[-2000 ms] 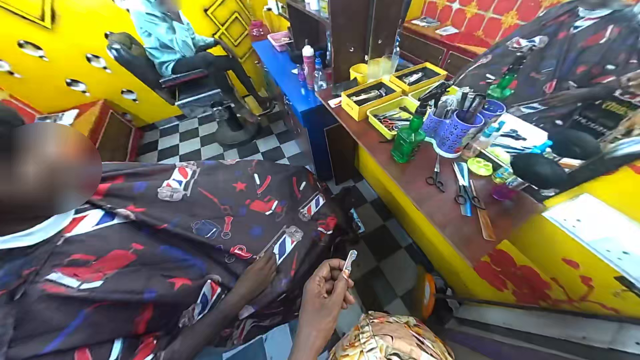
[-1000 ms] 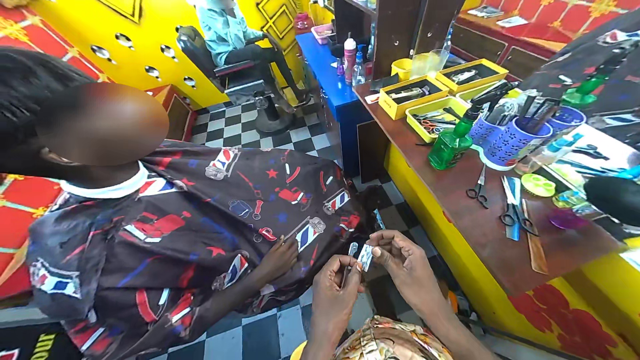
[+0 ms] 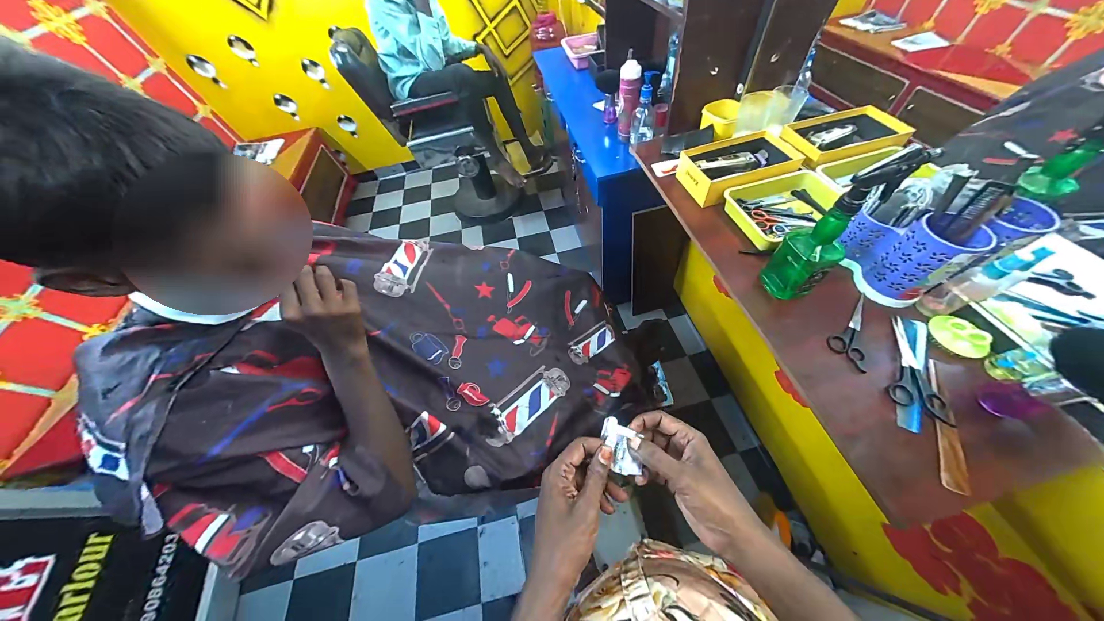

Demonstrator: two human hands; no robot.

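Both my hands meet at the lower middle of the head view around a small white and silvery packet or wrapper [image 3: 623, 447]. My left hand [image 3: 576, 487] pinches its left side between thumb and fingers. The fingers of my right hand [image 3: 686, 470] grip its upper right edge. What lies inside or under it cannot be told. Just beyond my hands, a dark printed barber's cape [image 3: 483, 345] covers a seated person, whose raised hand [image 3: 326, 306] is near the chin.
On the brown counter [image 3: 828, 379] at right are scissors [image 3: 848, 341], a second pair [image 3: 916, 388], a wooden-coloured comb [image 3: 951, 440], a green spray bottle [image 3: 802, 259], purple baskets [image 3: 940, 254] and a yellow tray [image 3: 789, 207]. Another person [image 3: 431, 60] sits in a chair behind.
Two seconds ago only my right hand was in view, holding a small pale item; my left hand has since joined it. The caped person's hand has risen from the lap to near the chin.
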